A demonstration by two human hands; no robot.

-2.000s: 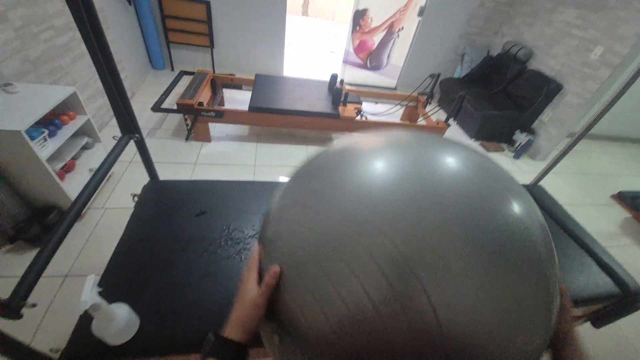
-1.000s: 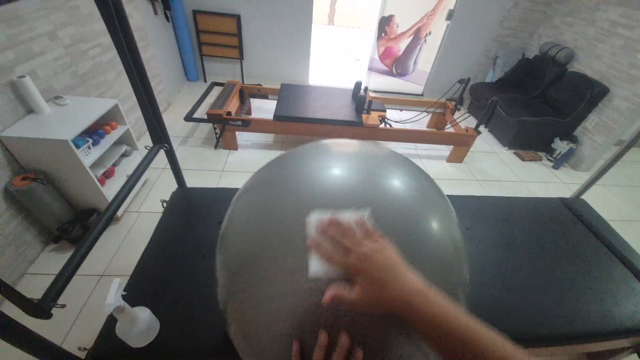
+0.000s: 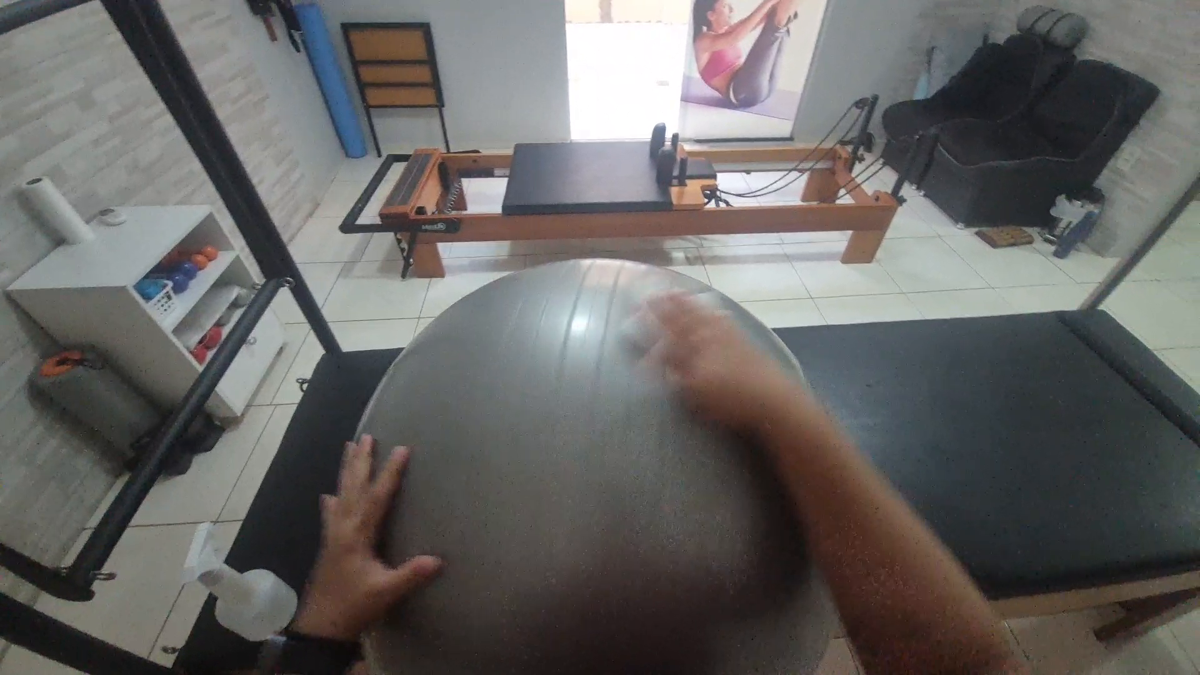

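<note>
A large grey exercise ball [image 3: 572, 450] rests on the black padded top [image 3: 994, 431] of a Pilates table. My left hand [image 3: 366, 544] lies spread on the ball's left side, with a dark band at the wrist. My right hand [image 3: 698, 352], blurred, presses a white cloth [image 3: 642, 328] on the ball's upper right; the cloth is mostly hidden under the fingers. A translucent spray bottle [image 3: 248, 595] stands on the padding just left of my left wrist.
Black metal bars [image 3: 211, 169] rise on the left. Beyond them, a white shelf unit [image 3: 122, 248] holds small balls and a paper roll [image 3: 56, 211]. A wooden Pilates reformer [image 3: 600, 220] stands across the floor ahead. Black armchairs [image 3: 1022, 131] are at the back right.
My left hand has moved from the ball's lower front to its left side. My right hand with the white cloth has gone from the middle of the ball to its upper right.
</note>
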